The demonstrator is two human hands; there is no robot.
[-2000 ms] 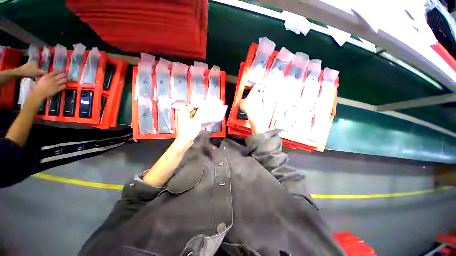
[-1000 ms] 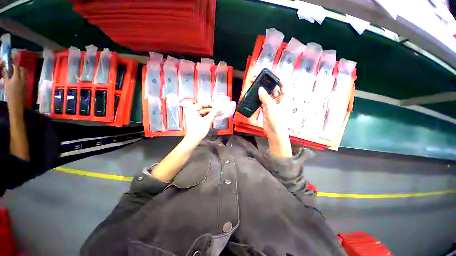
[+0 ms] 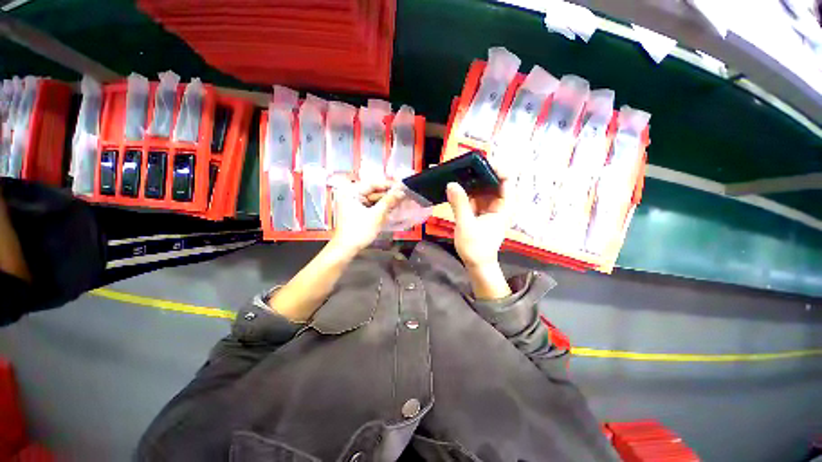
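Observation:
My right hand [image 3: 480,221] holds a black phone [image 3: 455,179] tilted, its lower left end pointing at my left hand. My left hand [image 3: 362,212] grips a translucent poly bag [image 3: 410,215] at the phone's left end; the phone's end meets the bag's mouth, and how far it is inside cannot be told. Behind my left hand is a red tray [image 3: 342,235] of bagged phones [image 3: 282,137] in two rows. Behind my right hand is a second red tray [image 3: 555,258], tilted, with bagged phones [image 3: 563,117], some washed out by glare.
At left is another red tray [image 3: 135,205] with bare phones [image 3: 154,175] below and bagged ones above. Another person's dark sleeve [image 3: 50,239] is at the left edge. A stack of empty red trays [image 3: 297,41] is on the shelf above. Red trays [image 3: 651,440] are on the floor at lower right.
My right hand has lifted the phone out of the right tray and brought it left to the bag in my left hand. The other person's hand has left the view.

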